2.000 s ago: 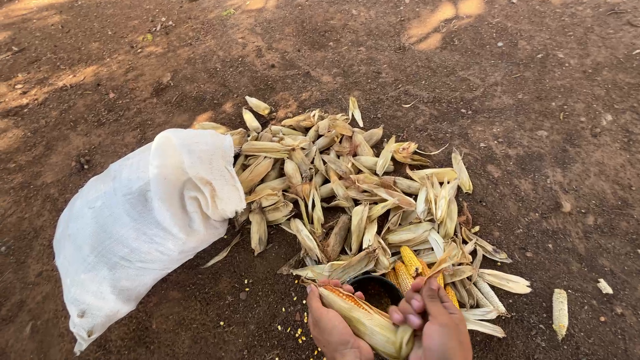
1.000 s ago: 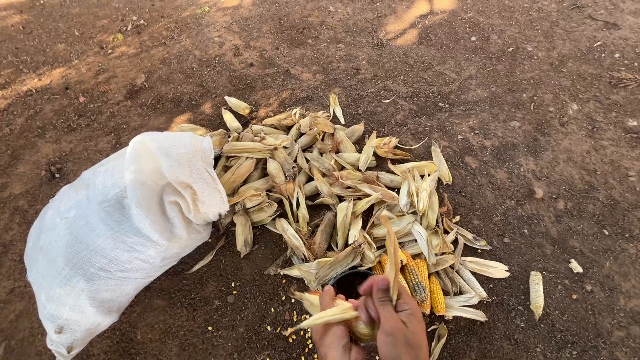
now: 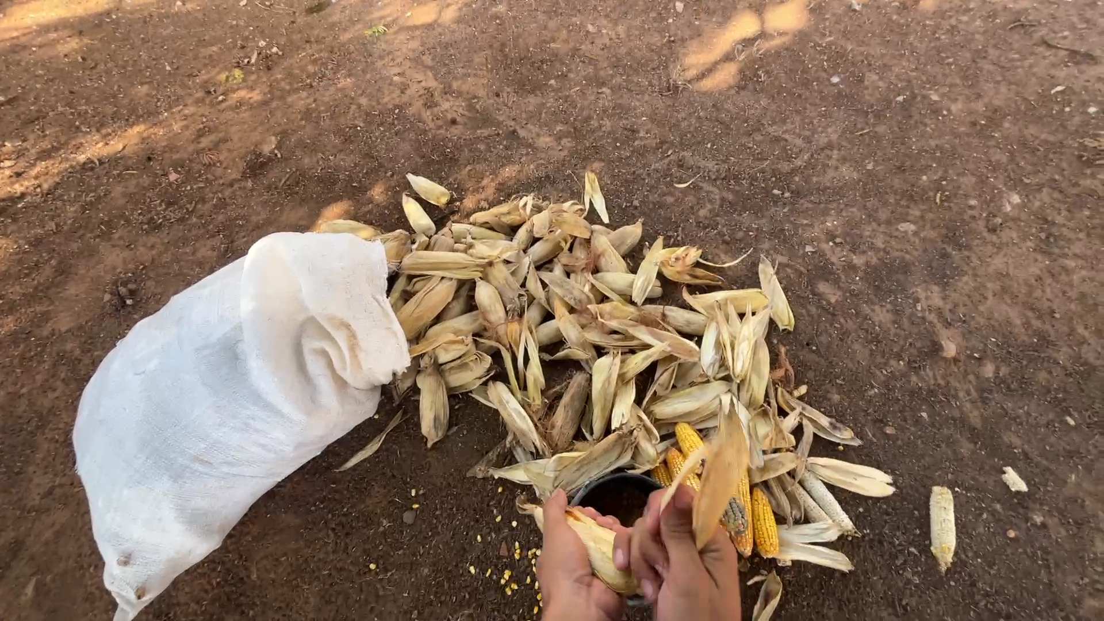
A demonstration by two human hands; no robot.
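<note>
My left hand [image 3: 573, 565] is closed around an ear of corn in its dry husk [image 3: 595, 552], low in the view. My right hand [image 3: 686, 552] touches the ear's right end and grips dry husk leaves [image 3: 723, 470] that stand up between its fingers. Behind both hands is a dark round container [image 3: 617, 487], partly hidden by them. Several husked yellow ears [image 3: 764, 522] lie just right of the right hand. A large heap of ears in dry husks [image 3: 561, 319] spreads beyond the hands.
A full white woven sack [image 3: 216, 388] lies at the left, its mouth against the heap. Pale bare cobs [image 3: 828, 500] rest at the heap's right edge, and another cob [image 3: 942, 526] lies farther right. Loose kernels [image 3: 509, 573] are scattered on the brown soil [image 3: 949, 302] left of my hands.
The right hand, near the ear throughout, now holds husk leaves raised above it. A loose leaf strip seen across the left hand a second ago no longer shows there.
</note>
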